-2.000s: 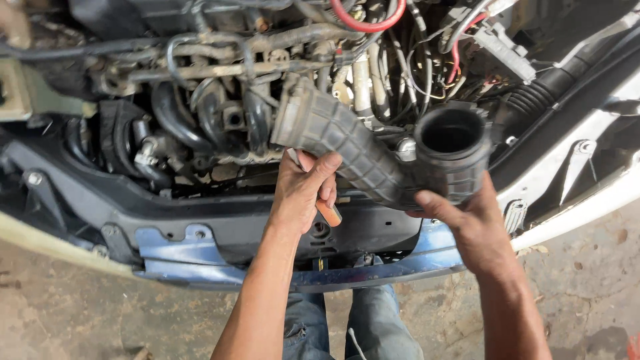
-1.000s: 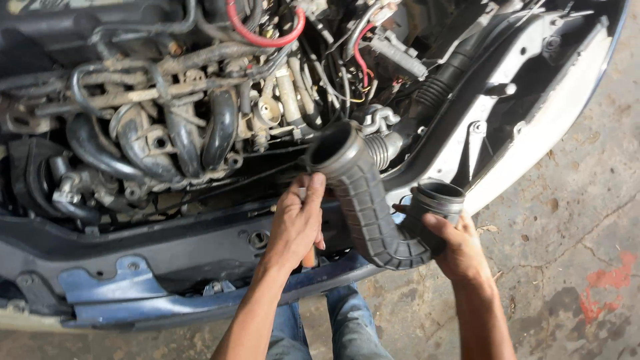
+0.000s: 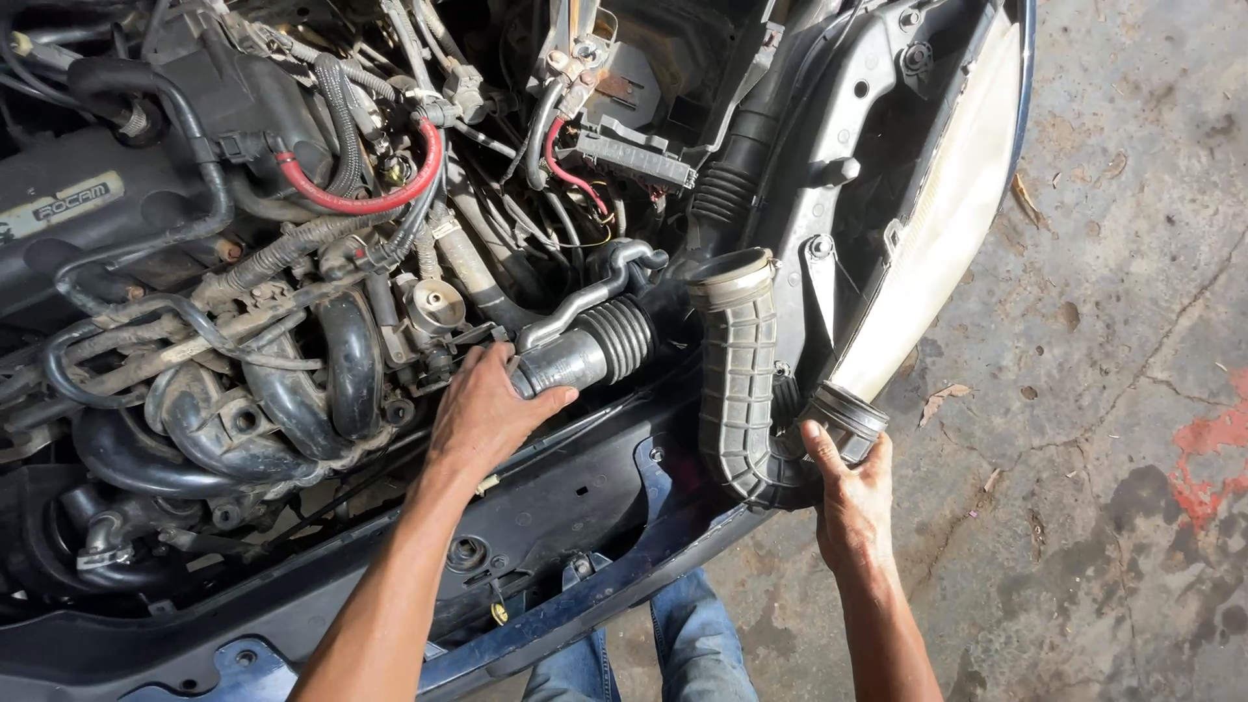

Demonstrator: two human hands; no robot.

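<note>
My right hand (image 3: 850,478) grips the lower end of a ribbed rubber air intake hose (image 3: 739,390), just below its dark collar, over the car's front edge. The hose bends in a U, with its wide pale-rimmed end up. My left hand (image 3: 497,405) is around the open end of a second black duct (image 3: 575,361) with a bellows section, which lies in the engine bay. A bent pipe (image 3: 600,292) runs along the top of that duct. The undersides of both hands are hidden.
Black intake manifold runners (image 3: 292,400) and a dark engine cover (image 3: 117,185) fill the left side. A red cable (image 3: 375,203) and loose wiring lie behind the duct. The headlight (image 3: 936,234) and the blue front panel edge (image 3: 604,614) border the bay; cracked concrete floor (image 3: 1063,419) lies beyond.
My left hand has left the ribbed hose and is now on the bellows duct. My right hand still holds the hose, now beside the headlight. The view has shifted towards the headlight.
</note>
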